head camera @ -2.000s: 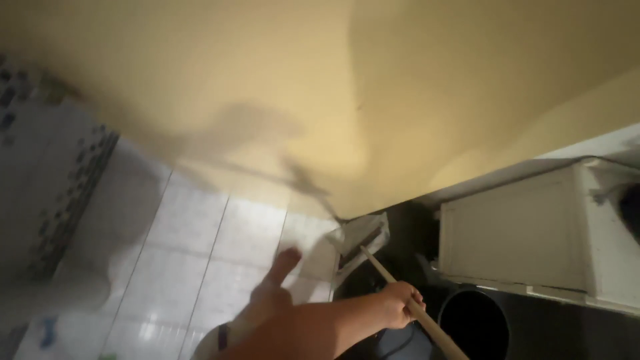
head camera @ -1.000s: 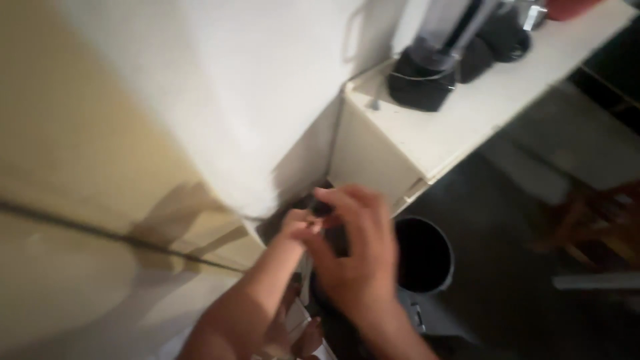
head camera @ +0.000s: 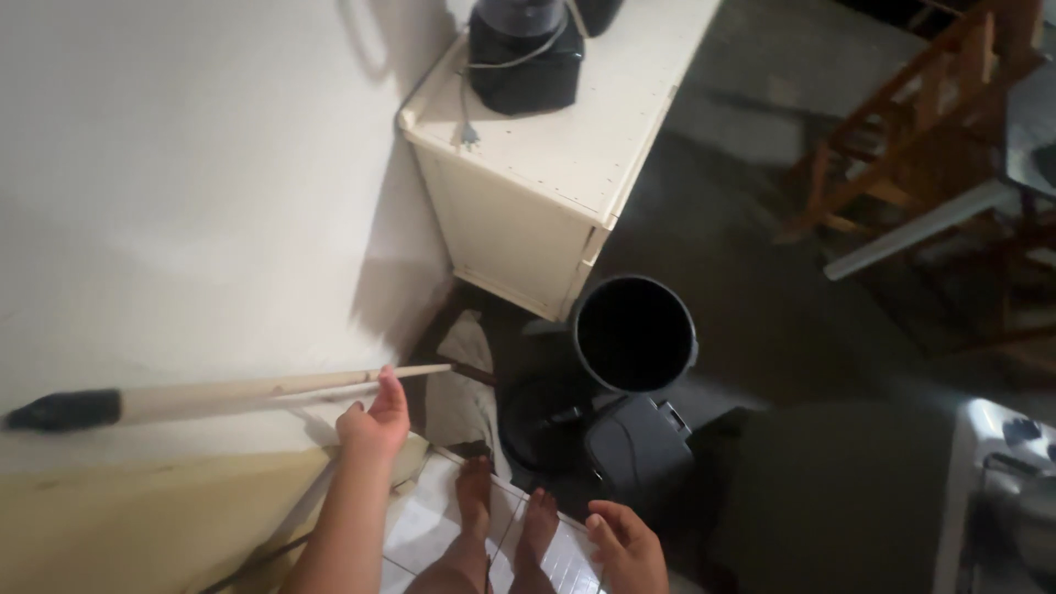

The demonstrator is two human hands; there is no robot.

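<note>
A long wooden pole (head camera: 272,384) with a black end cap slants along the white wall, its far end over a pale cloth (head camera: 464,379) on the dark floor. My left hand (head camera: 375,421) is beside the pole, with a fingertip against it and the hand not wrapped around it. Low in the view, my right hand (head camera: 629,544) is empty, its fingers loosely bent and apart. Part of the pole's lower end is dark and hard to make out against the cloth.
A white cabinet (head camera: 511,223) bears a black appliance base (head camera: 528,74) with a cord. Near its corner stand a round black bin (head camera: 634,334) and a dark grey lidded container (head camera: 639,445). Wooden furniture (head camera: 899,124) is at right, a stove (head camera: 990,495) at lower right. My bare feet are on white tiles (head camera: 429,503).
My hands were close together one second ago and are now apart, the right one lower and to the right. Two seconds ago a hand was closed around the pole. The view has swung considerably.
</note>
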